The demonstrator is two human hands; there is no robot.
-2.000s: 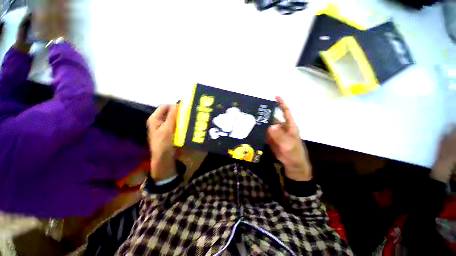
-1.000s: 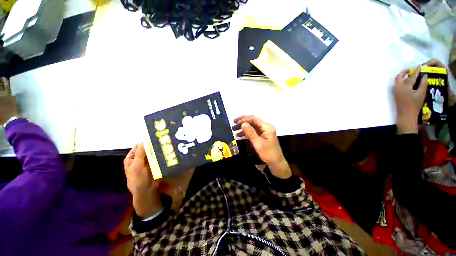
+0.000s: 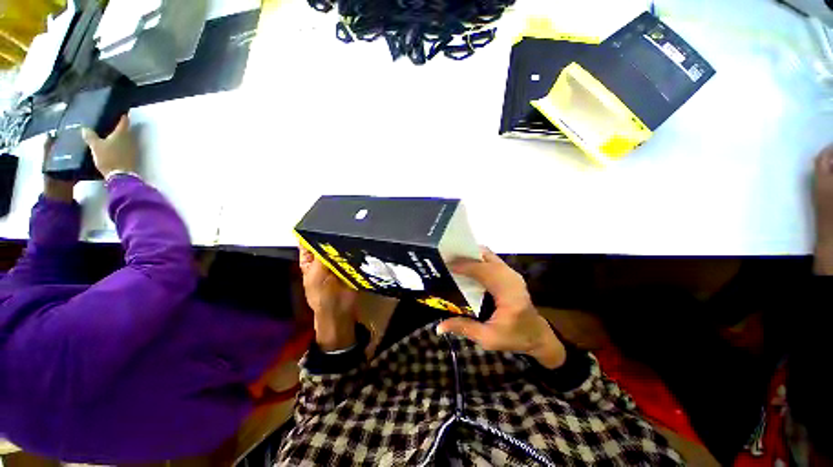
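A black printed carton (image 3: 379,223) with yellow lettering and a white cartoon figure is held over my lap at the table's front edge. It is tilted, so a plain black side with a small white mark faces up. Its right end shows pale, with a white flap or inside. My left hand (image 3: 331,296) grips its left end from below, the fingers partly hidden behind it. My right hand (image 3: 502,310) holds the right end, fingers on the pale end and thumb below.
A tangled heap of black loops (image 3: 416,23) lies at the far edge. Black cartons (image 3: 662,68), one with an open yellow end (image 3: 594,114), lie far right. At left a purple-sleeved person (image 3: 137,219) holds a dark box (image 3: 82,132) near grey-white trays (image 3: 146,36). Another person's hand (image 3: 825,196) shows far right.
The carton has turned from its front lying face-up to a side facing up. My right hand, loosely beside it before, now holds its right end. The view has shifted left.
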